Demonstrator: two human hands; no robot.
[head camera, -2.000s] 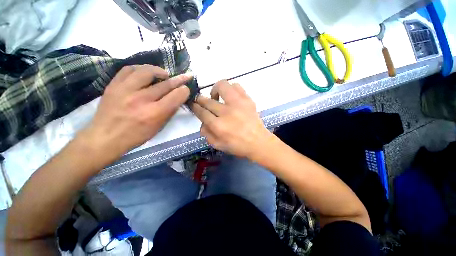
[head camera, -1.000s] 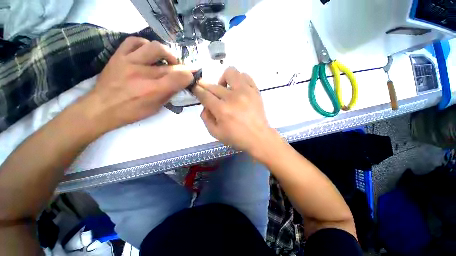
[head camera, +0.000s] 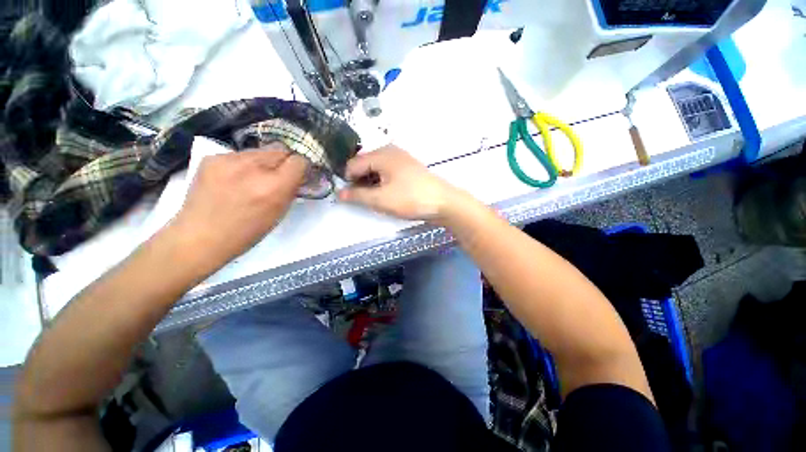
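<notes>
The dark plaid fabric (head camera: 106, 168) lies left of the needle area, its end bunched just in front of the presser foot (head camera: 340, 101). White lining (head camera: 201, 163) shows along its near side. My left hand (head camera: 243, 199) grips the fabric edge with bent fingers. My right hand (head camera: 393, 184) pinches the dark edge of the same piece between thumb and fingers, just right of the left. A small loop of edge shows between the hands. The fingertips partly hide the pinched part.
Scissors (head camera: 530, 141) with green and yellow handles lie right of the needle. A hooked tool (head camera: 636, 137) with a brown handle lies farther right. A blue band (head camera: 738, 101) wraps the table's right end. The white sewing machine (head camera: 548, 35) stands behind. White cloth (head camera: 159, 53) is piled back left.
The view has shifted, showing more of the machine. My hands have moved slightly apart, and the plaid fabric is now folded and bunched near the needle, with its edge turned up between my hands.
</notes>
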